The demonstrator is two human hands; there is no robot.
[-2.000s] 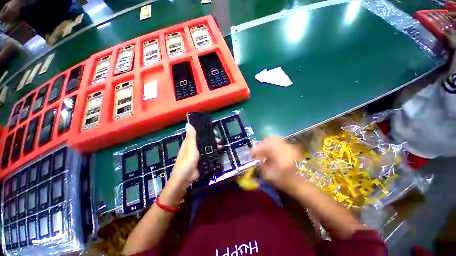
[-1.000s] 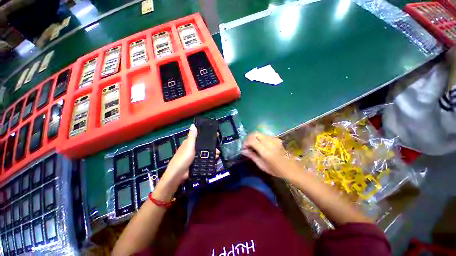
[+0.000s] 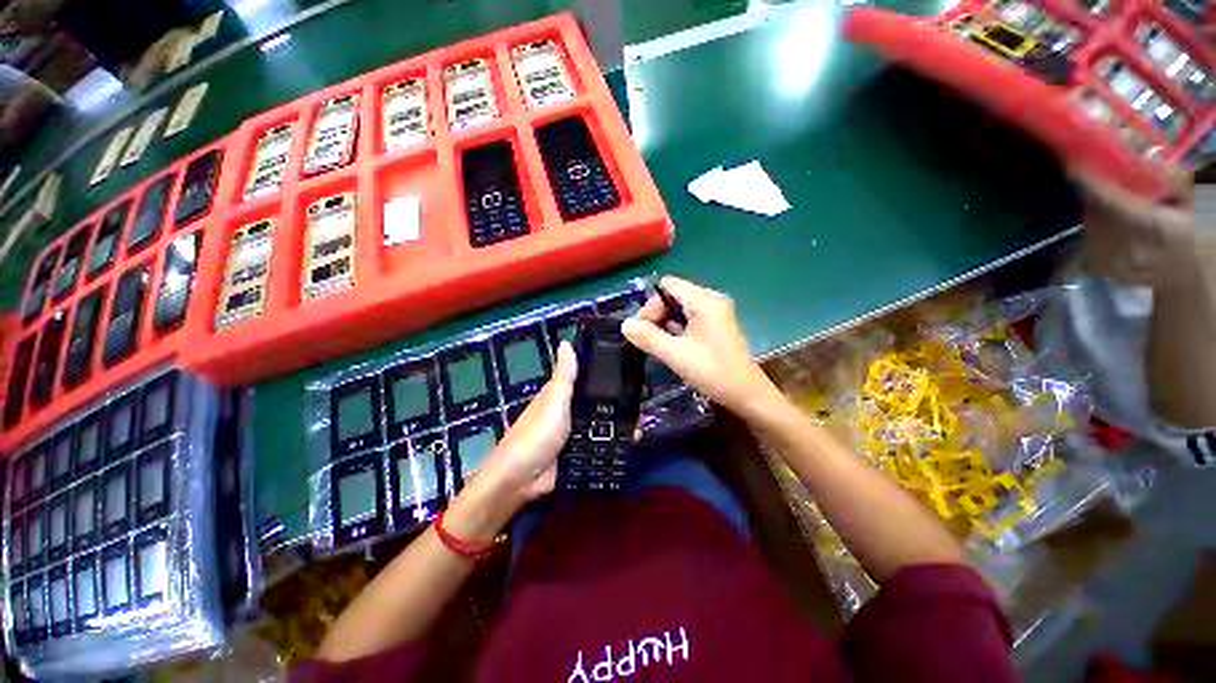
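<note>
My left hand (image 3: 534, 434) holds a black keypad phone (image 3: 603, 427) upright over the near edge of the lens tray, keys facing me. A black-bordered lens with a grey centre shows on its upper part. My right hand (image 3: 707, 347) is at the phone's top end, its fingertips touching or just over it. A thin dark stick (image 3: 671, 306) shows between its fingers; its tip is hard to make out. The clear lens tray (image 3: 320, 460) lies under and left of the phone, with black-framed lenses in two rows.
A red-orange foam tray (image 3: 440, 274) holds pale and black phones; one pocket has only a white slip. Stacked lens trays (image 3: 114, 520) stand at left. White paper scrap (image 3: 740, 188) lies on the bench. Another person's hand (image 3: 1134, 234) holds a foam tray (image 3: 987, 100). Waste bag (image 3: 954, 440) is at right.
My right hand has moved from the lens tray to the phone's top end. A grey-centred lens now shows on the phone. Another person's foam tray has come in at the upper right.
</note>
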